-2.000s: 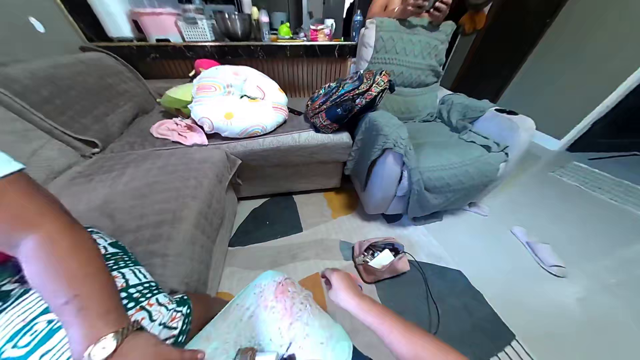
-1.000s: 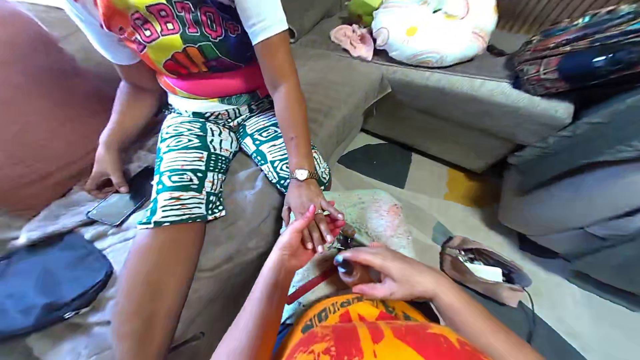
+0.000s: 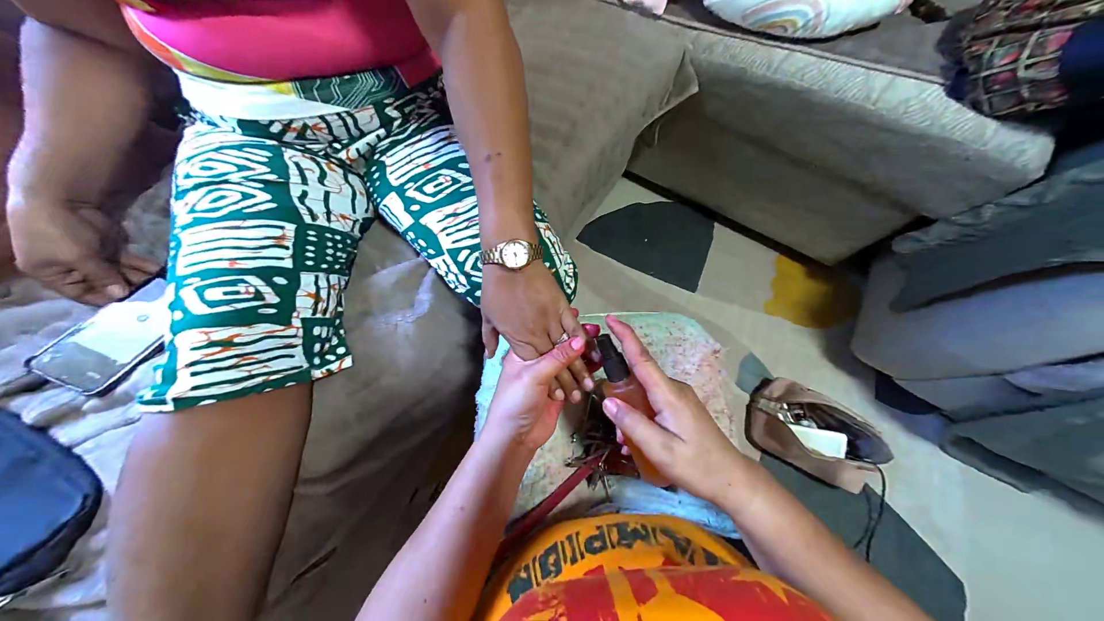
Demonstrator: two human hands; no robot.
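Note:
My left hand holds the fingers of another person's hand, my thumb lying over them near a ring. That person wears a wristwatch. In my right hand is a spray bottle with a black nozzle and orange-brown contents, its top close beside the held fingers. Beneath both hands a pale, stained towel covers my lap. Several thin metal implements, partly hidden by my hands and the bottle, lie on it beside a red strap.
The other person sits at the left on a grey sofa. A phone and a dark blue bag rest on the sofa. An open pink-beige pouch with a cord stands on the patterned rug. A draped armchair is at the right.
My right hand now holds the spray bottle upright beside the other person's fingers; a second ago it was lower, around a dark-topped object. My left hand still holds those fingers. The view has swung left and down.

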